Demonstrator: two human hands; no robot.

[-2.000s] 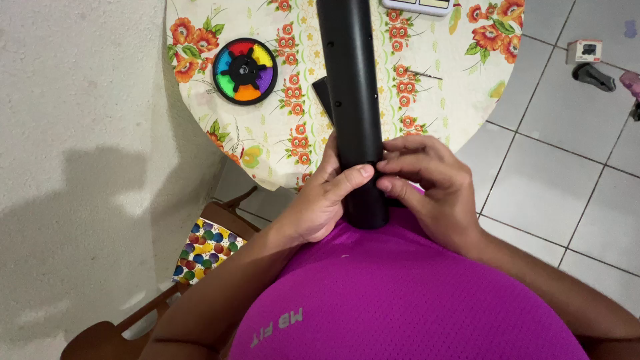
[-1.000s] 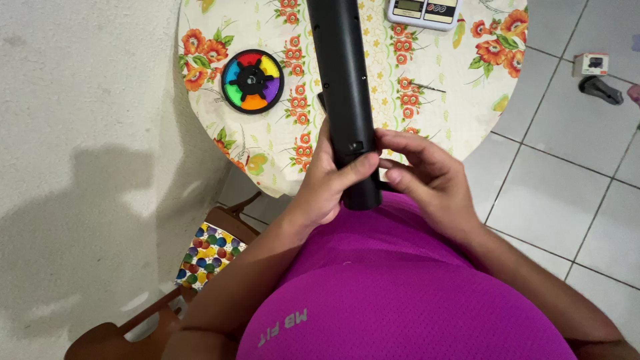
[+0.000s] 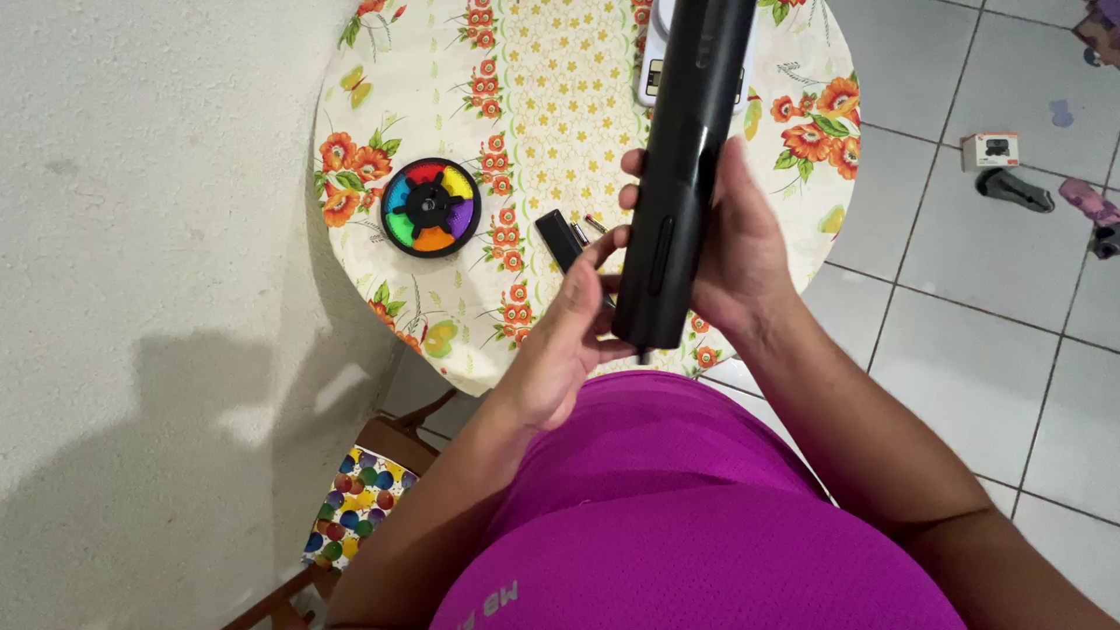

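A long black plastic device, roughly tubular [image 3: 678,192], is held upright over the table's near edge, its top cut off by the frame. My right hand [image 3: 744,236] is wrapped around it from the right, with fingertips showing on its left side. At its lower left, my left hand [image 3: 569,341] has its fingers against or just behind the lower end; the exact contact is partly hidden. A small dark tip sticks out below the device. Behind my left fingers a black rectangular piece [image 3: 557,236] lies on the tablecloth beside small batteries [image 3: 595,224].
A round multicoloured toy [image 3: 430,207] lies on the flowered tablecloth [image 3: 569,105]. A white kitchen scale [image 3: 653,74] is partly behind the device. A wall stands left, a chair with a balloon-patterned cover [image 3: 359,503] lower left. A small box [image 3: 990,150] and dark object [image 3: 1015,190] lie on the tiled floor.
The black device has turned and now shows a long slot near its lower end. My right hand has shifted up around it. The black piece and batteries on the table have come into sight.
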